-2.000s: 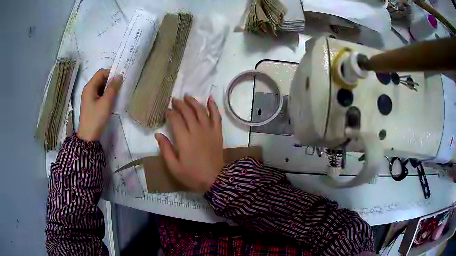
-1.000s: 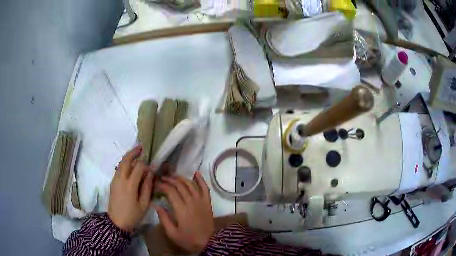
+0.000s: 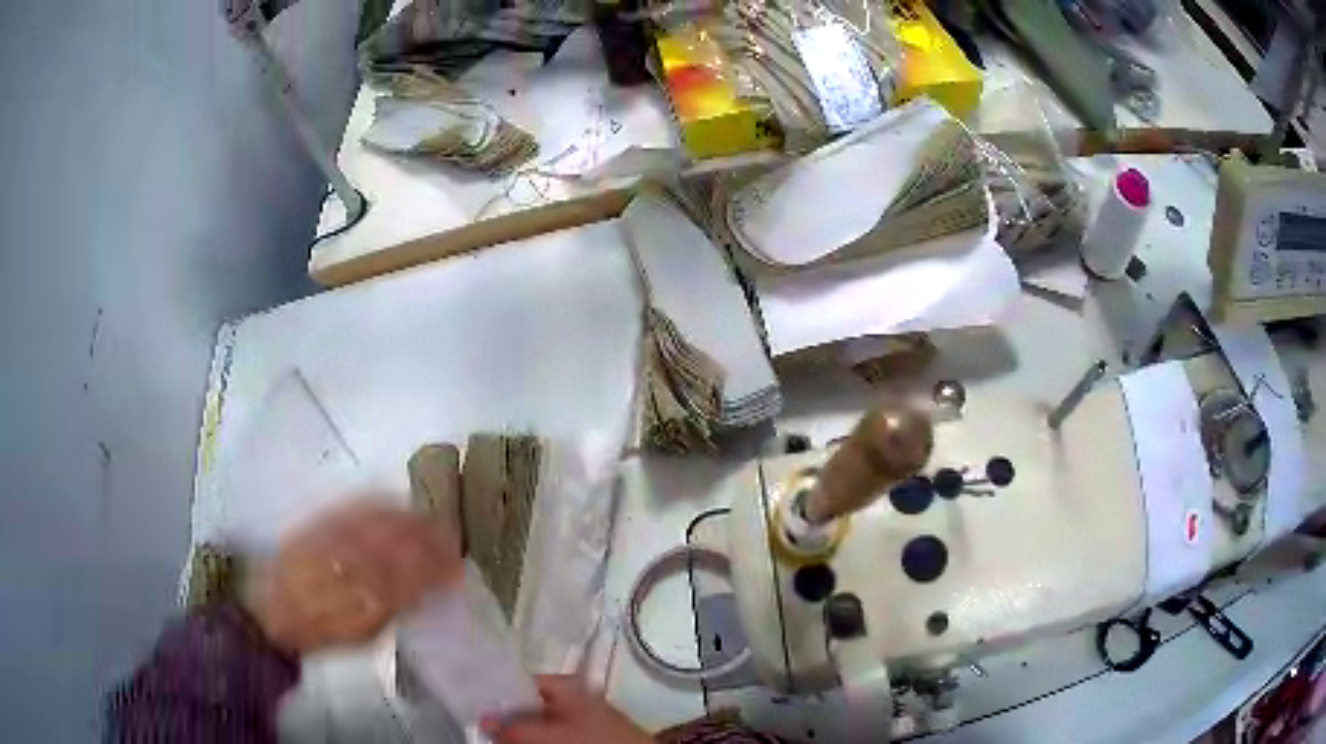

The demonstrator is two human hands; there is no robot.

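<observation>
A white paper strip (image 3: 465, 654) slants between my hands at the lower left of the head view. My left hand (image 3: 356, 574) is blurred and holds its upper end. My right hand (image 3: 575, 720), cut off by the bottom edge, has its fingertips on the lower end. Behind them a khaki bundle (image 3: 502, 509) with layered edges stands out, with a narrower khaki piece (image 3: 435, 487) on its left. A crumpled white layer (image 3: 575, 538) lies along the bundle's right side. The lower ends of these pieces are partly hidden by the hands and strip.
The sewing machine (image 3: 960, 538) is at right, with a tape ring (image 3: 684, 611) left of it and shears (image 3: 1127, 641) beyond. More layered bundles (image 3: 698, 320) lie behind. A thread cone (image 3: 1117, 225), control panel (image 3: 1280, 240) and yellow-and-red box (image 3: 705, 90) stand further back.
The view has tilted up, so the table things sit lower and more of the back shows. The hands have moved apart, with the white strip now stretched between them in front of the khaki bundle.
</observation>
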